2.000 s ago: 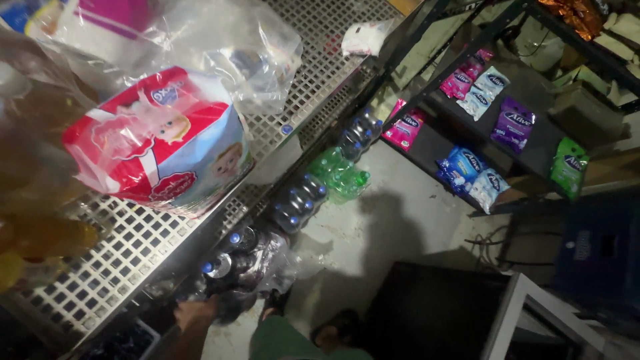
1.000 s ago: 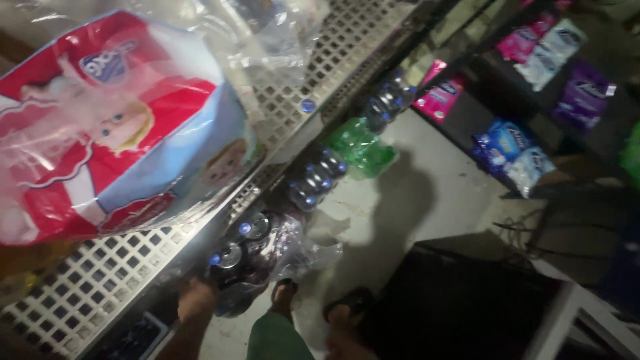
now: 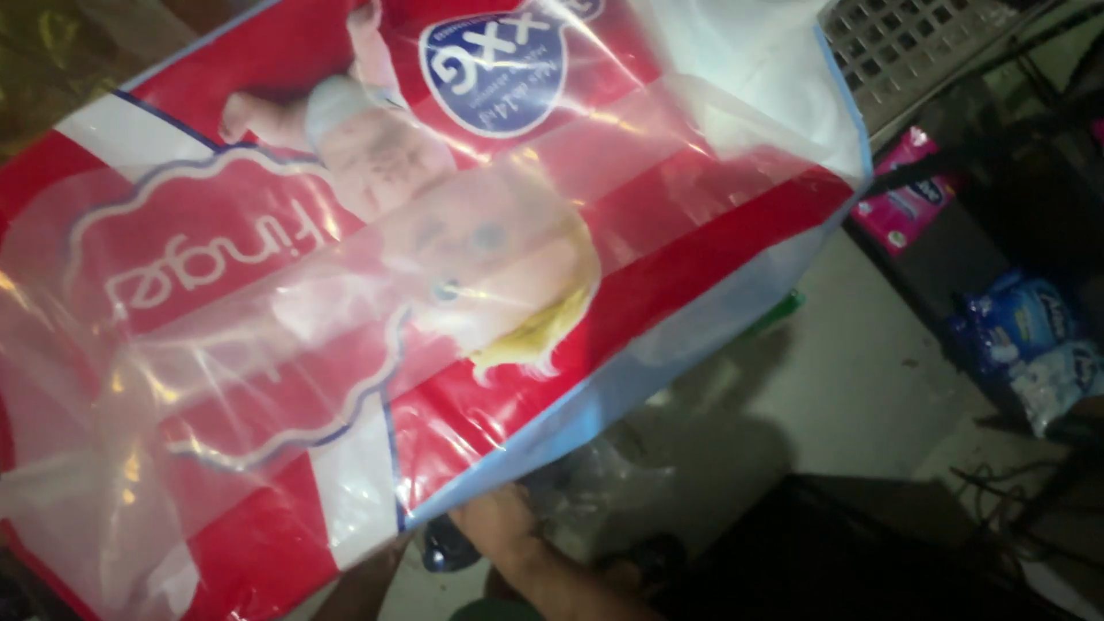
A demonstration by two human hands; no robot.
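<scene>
A large red, white and light blue diaper pack [image 3: 517, 345] in clear plastic fills the left and middle of the head view, close to the camera. It bears a picture of a baby and printed writing. My right hand [image 3: 498, 516] is against its lower edge, fingers partly hidden by the pack, with the forearm running down to the right. A darker limb, apparently my left forearm [image 3: 362, 582], passes beneath the pack at the bottom; my left hand is hidden.
A perforated metal shelf [image 3: 906, 52] shows at the top right. Pink [image 3: 906, 194] and blue [image 3: 1018, 319] packets lie on a dark rack at right. Cables [image 3: 1000, 483] hang near the lower right. Clear plastic wrap [image 3: 604, 474] and a dark shoe [image 3: 448, 543] are below the pack.
The diaper pack has come much closer to the camera and now covers most of the shelf and the bottles below it. My right hand has come into view at its lower edge.
</scene>
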